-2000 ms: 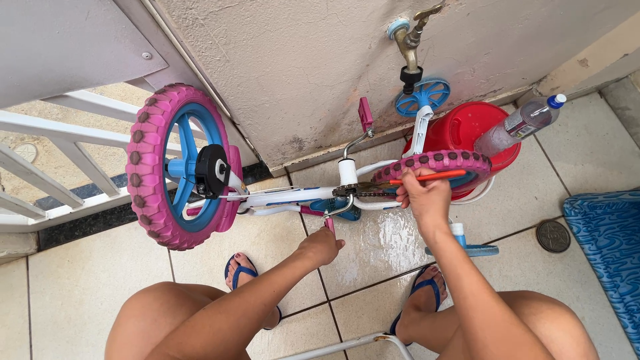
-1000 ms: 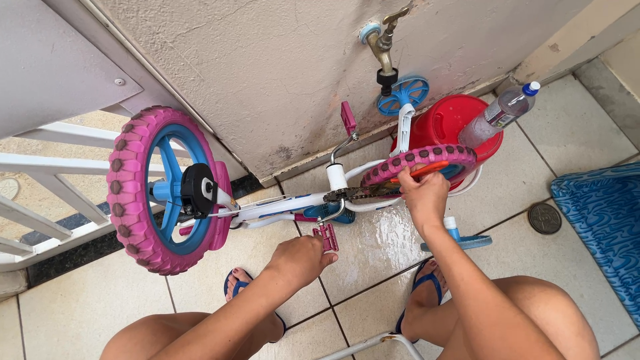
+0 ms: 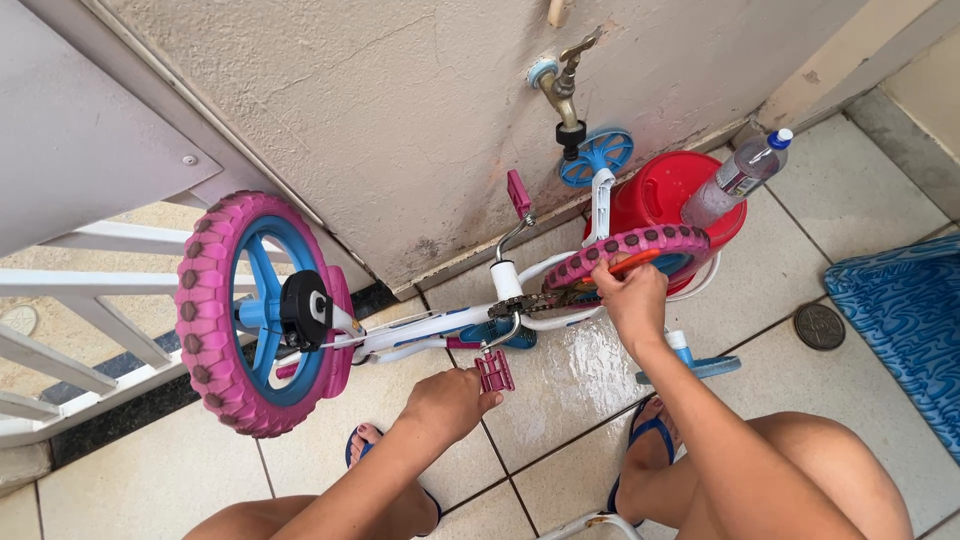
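A child's white bicycle stands upside down on the tiles. My left hand grips its near pink pedal; the far pink pedal points to the wall. My right hand holds an orange-handled tool beside the rear wheel's pink tire, near the chain; the tool's working end is mostly hidden. The front wheel's pink tire is at the left. Blue training wheels flank the rear wheel, one by the wall and one near my right forearm.
Behind the rear wheel, a red bucket bears a plastic bottle. A brass tap juts from the wall. At the left is a white gate; at the right, a round drain cover and blue patterned mat. The floor tiles look wet.
The near pedal and my left hand on it have shifted slightly. My right hand and the orange-handled tool stay beside the rear wheel, with the hand's pose changed.
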